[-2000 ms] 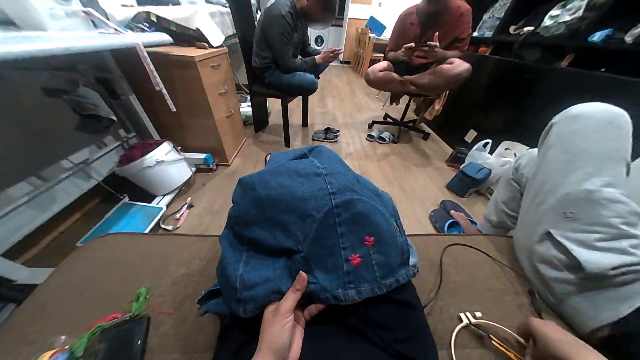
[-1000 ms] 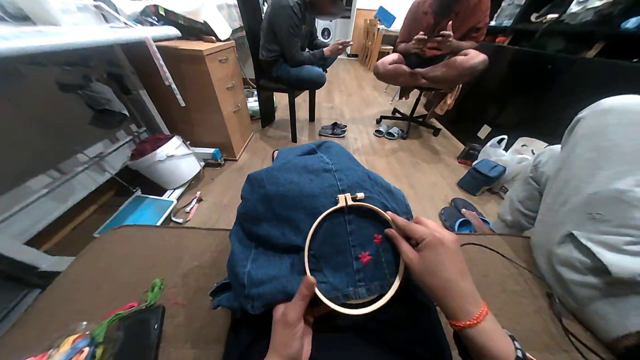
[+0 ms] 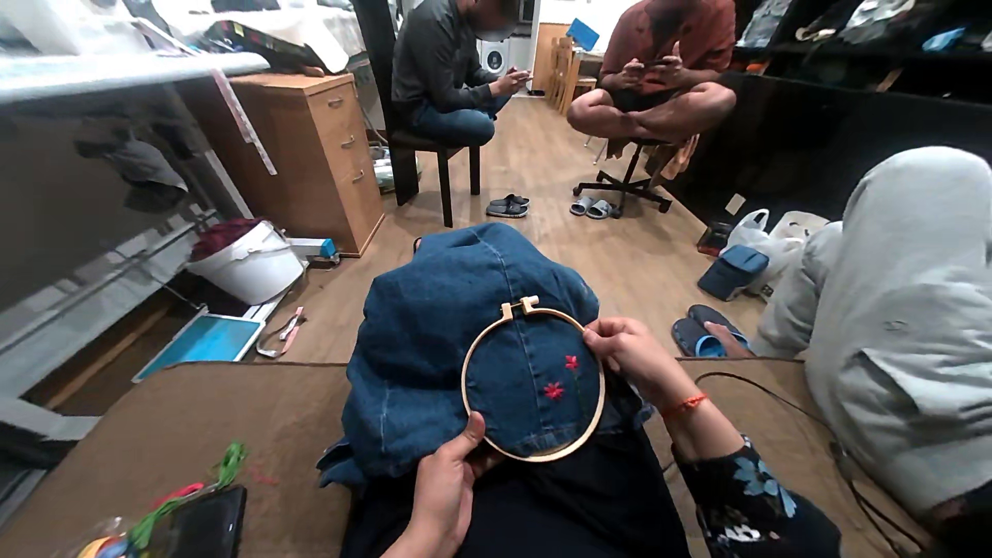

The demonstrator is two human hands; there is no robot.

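Blue denim fabric (image 3: 434, 341) is spread over my lap, with two small red embroidered flowers (image 3: 553, 390) and a green stem on it. Around the flowers lies a round embroidery hoop (image 3: 466, 364), its metal-and-wood screw clamp (image 3: 520, 307) at the top. My left hand (image 3: 449, 480) grips the hoop's lower left rim, thumb on top and fingers hidden beneath. At the upper right rim, my right hand (image 3: 632, 360) pinches the hoop and denim. Whether the inner ring sits under the cloth cannot be seen.
On the brown sofa seat (image 3: 294, 418) at left lie a black phone (image 3: 209, 523) and green embroidery thread (image 3: 231, 465). A person's grey-clad leg (image 3: 891, 325) is close at right, near a dark cable (image 3: 775, 395). Two people sit on chairs ahead.
The hoop, beside my right hand on the seat in the oldest frame, is now on the denim around the flowers. My right hand has moved from the seat to its rim; my left now holds it too.
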